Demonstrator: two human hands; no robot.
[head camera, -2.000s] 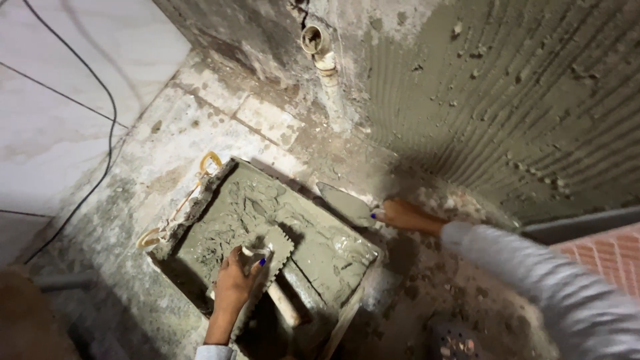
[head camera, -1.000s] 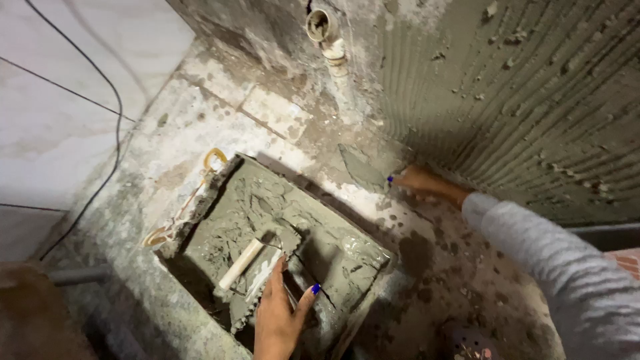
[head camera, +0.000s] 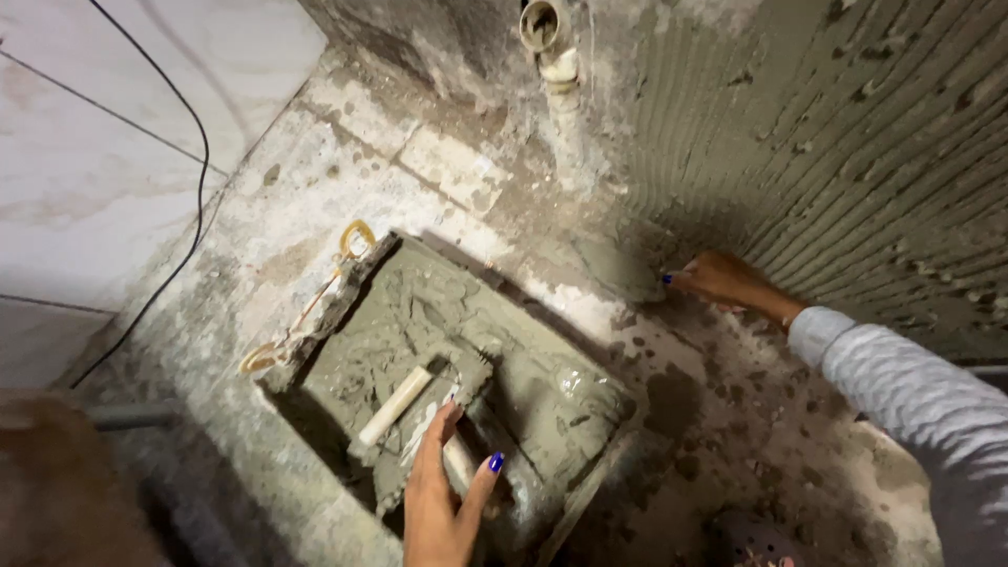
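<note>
My left hand (head camera: 453, 488), with blue nails, is over a rectangular tub (head camera: 512, 293) of grey-green mortar (head camera: 409, 303). Its fingers are apart beside a mortar-caked notched trowel (head camera: 441, 394) with a pale handle (head camera: 395, 405), which lies in the tub. A second pale handle shows partly under the fingers; whether they touch it is unclear. To the right of the tub, my right hand (head camera: 728, 285) is closed on a pointing trowel, its handle hidden in the fist. The trowel's blade (head camera: 618, 269) carries mortar and is above the floor near the wall's foot.
Combed mortar (head camera: 795, 157) covers the wall at right. A pale plastic pipe (head camera: 563, 102) with an open end stands against the wall. Yellow rope loops (head camera: 357, 236) hang on the tub's left edge. A black cable (head camera: 203, 157) crosses the marbled tiles (head camera: 118, 102) at left.
My left hand has let go of the notched trowel, which has turned and now lies in the mortar. My right hand still holds the pointing trowel beside the tub.
</note>
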